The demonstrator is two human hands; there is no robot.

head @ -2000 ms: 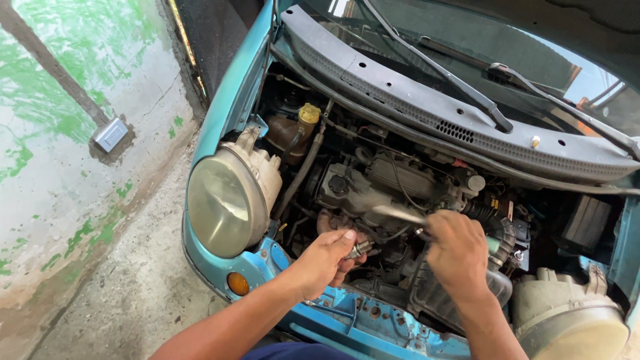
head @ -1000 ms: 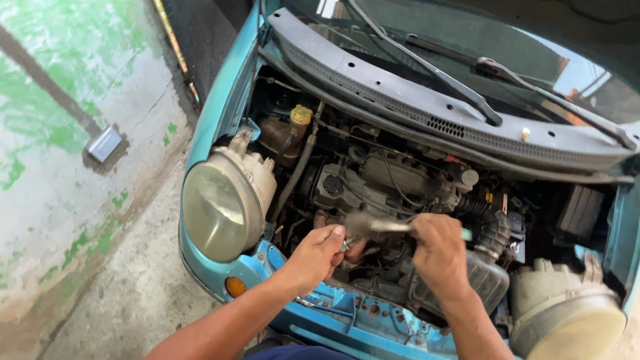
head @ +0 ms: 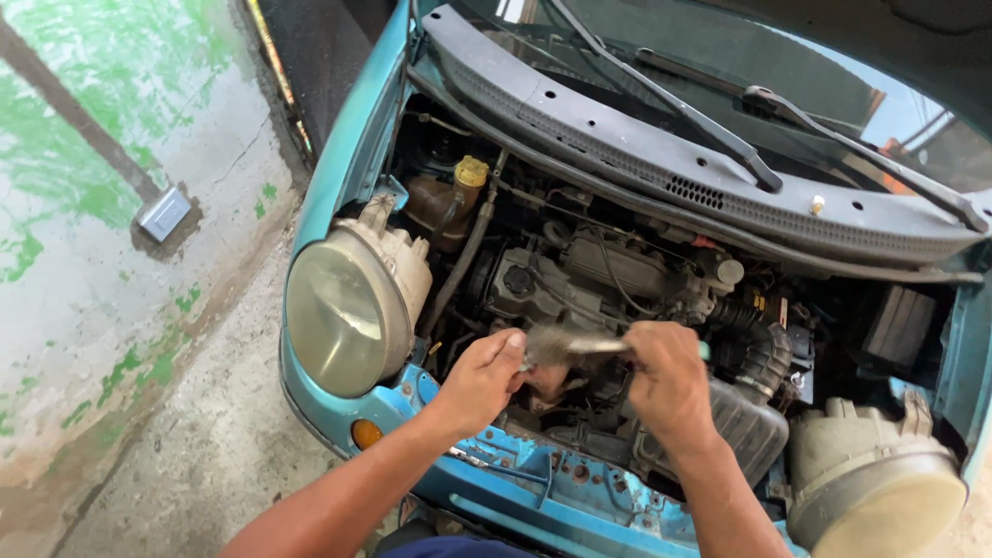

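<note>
Over the engine bay of a blue car, my right hand (head: 668, 380) is closed around the handle of a brush-like tool (head: 573, 345), its head blurred by motion. My left hand (head: 482, 380) pinches a small metal part (head: 527, 366) between thumb and fingers, right at the tool's head; the part is mostly hidden. Behind both hands lies the engine (head: 542, 287) with its black oil cap (head: 518, 280). The ribbed air intake hose (head: 763, 356) and a black plastic housing (head: 740, 426) are beside my right hand.
The left headlight (head: 345, 318) and right headlight (head: 872, 480) flank the bay. A reservoir with a yellow cap (head: 470, 171) stands at back left. The rusty blue front crossmember (head: 581, 473) runs below my forearms. Wiper arms (head: 682, 116) lie beyond the cowl. A painted wall (head: 116, 256) is at left.
The tool in my right hand has shifted its angle and position, its head now over my left fingertips. The metal part, clearer two seconds ago, is now largely covered.
</note>
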